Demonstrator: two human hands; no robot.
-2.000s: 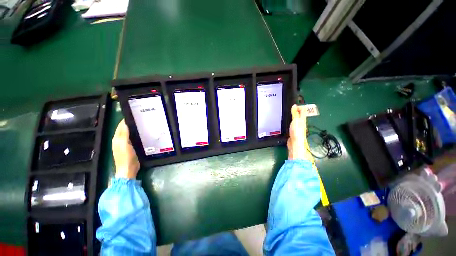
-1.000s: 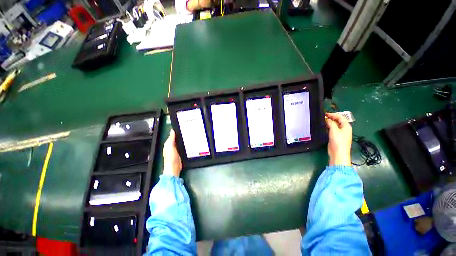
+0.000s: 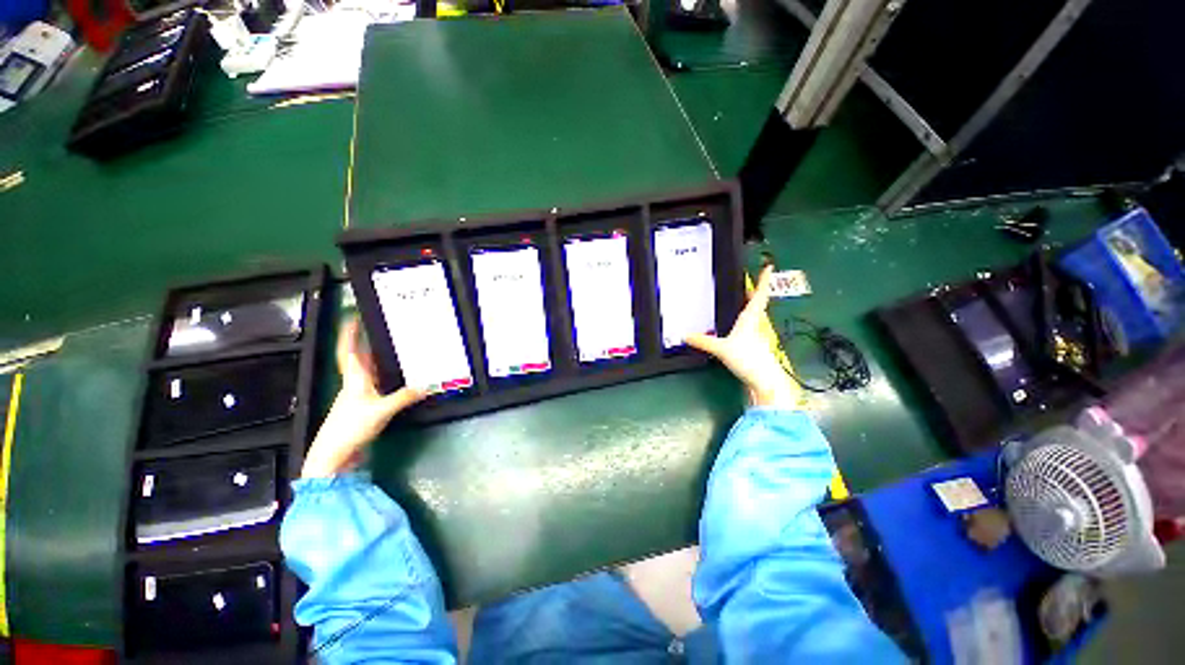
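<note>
A black phone tray point(image 3: 552, 387) with four slots is held in front of me, its left end a little lower. Each slot holds a smartphone point(image 3: 509, 309) with a lit white screen and a red mark near the bottom; on the rightmost one my thumb covers that spot. My left hand point(image 3: 351, 405) grips the tray's left end, thumb at the lower corner of the leftmost phone. My right hand point(image 3: 750, 348) grips the right end, thumb on the bottom of the rightmost phone. Fingers behind the tray are hidden.
A tray of dark phones point(image 3: 215, 494) lies at left. Stacked trays point(image 3: 140, 78) lie at far left. A barcode label point(image 3: 788, 283), coiled black cable point(image 3: 832, 357), another black tray point(image 3: 955, 370), a blue box top point(image 3: 910, 533) and a white fan point(image 3: 1072, 500) are at right. A metal frame stands beyond.
Both thumbs have moved inward over the tray's front, onto the lower parts of the outer phones. The view has shifted, so the bench and trays appear further left than one second ago.
</note>
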